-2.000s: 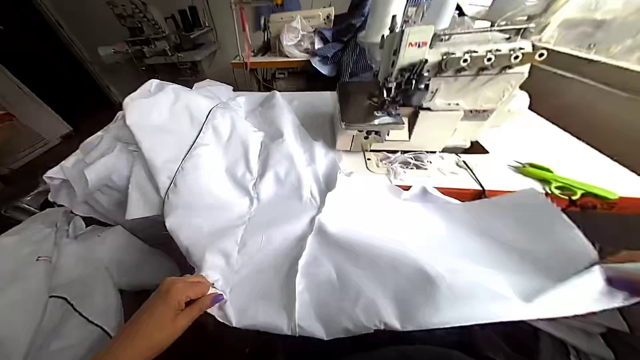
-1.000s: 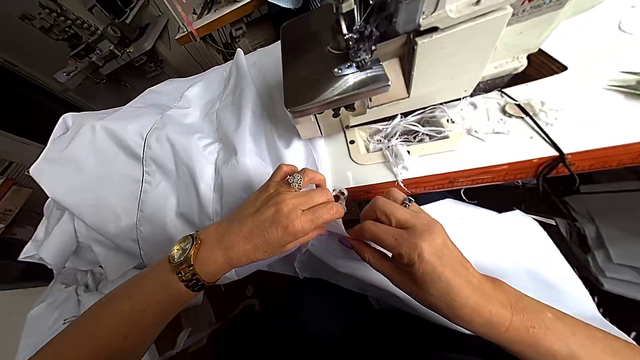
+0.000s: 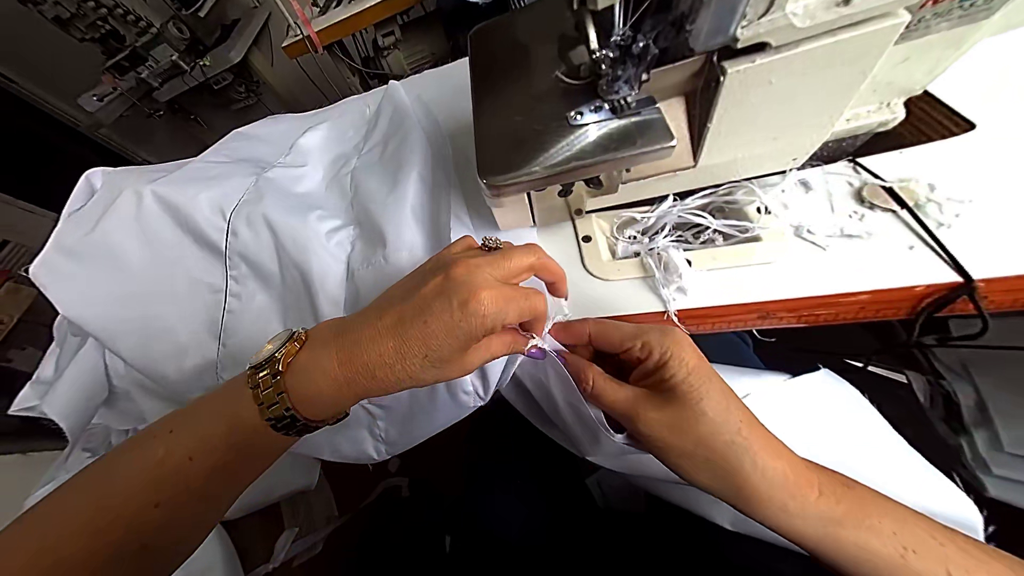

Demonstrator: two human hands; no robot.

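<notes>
White fabric (image 3: pixel 296 208) with a dark piped seam lies over the table's left part and drapes down past its front edge. My left hand (image 3: pixel 448 312), wearing a ring and a gold wristwatch (image 3: pixel 276 380), pinches a frayed seam edge of this cloth between thumb and fingers. Close against it, my right hand (image 3: pixel 640 368) grips the same edge with thumb and forefinger. Both hands are just in front of the table edge, below the metal plate of an overlock sewing machine (image 3: pixel 576 120). The fingertips partly hide the pinched spot.
White thread scraps (image 3: pixel 688 224) fill a recess in the table and trail over its orange-red edge (image 3: pixel 840 304). A black cord (image 3: pixel 920 224) hangs over that edge at the right. Another machine (image 3: pixel 152 56) stands at the back left.
Two seconds ago my hands were far apart on the spread cloth; now they are together at one edge. Green-handled snips seen earlier at the right are out of view. The view has moved closer.
</notes>
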